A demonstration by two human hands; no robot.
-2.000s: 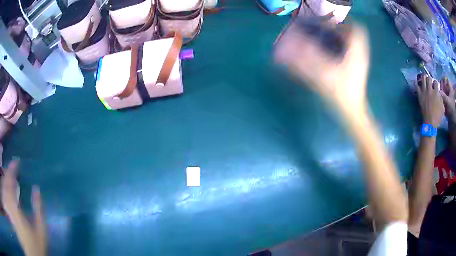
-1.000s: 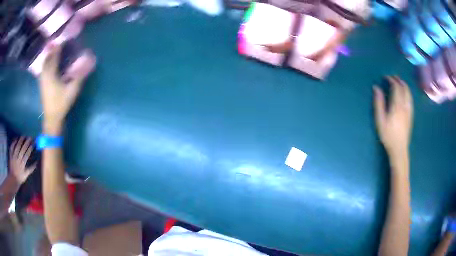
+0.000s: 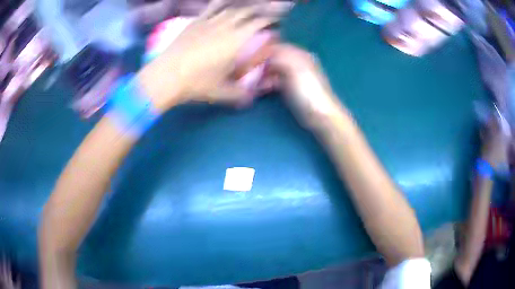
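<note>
A pale pink speaker with a brown strap shows blurred between my two hands at the upper middle. A pink and pale-blue glow, apparently its light ring, shows at its left end. My left hand, with a blue band at the wrist, lies across it with fingers on the far side and thumb near its front. My right hand is at its right end with fingers bent; its fingertips are blurred and their grip is unclear. Another pink and dark speaker is beside my left wrist. A white card lies flat on the bench.
The green bench curves across the view. Pink speakers and light-blue ones stand at the upper right. Blurred whitish sheets are at the upper left. Another person's arm with a blue wristband is at the right edge.
My left hand has moved right from the far-left speakers onto the middle speaker. My right hand has moved left from the bench to the same speaker. The view has shifted.
</note>
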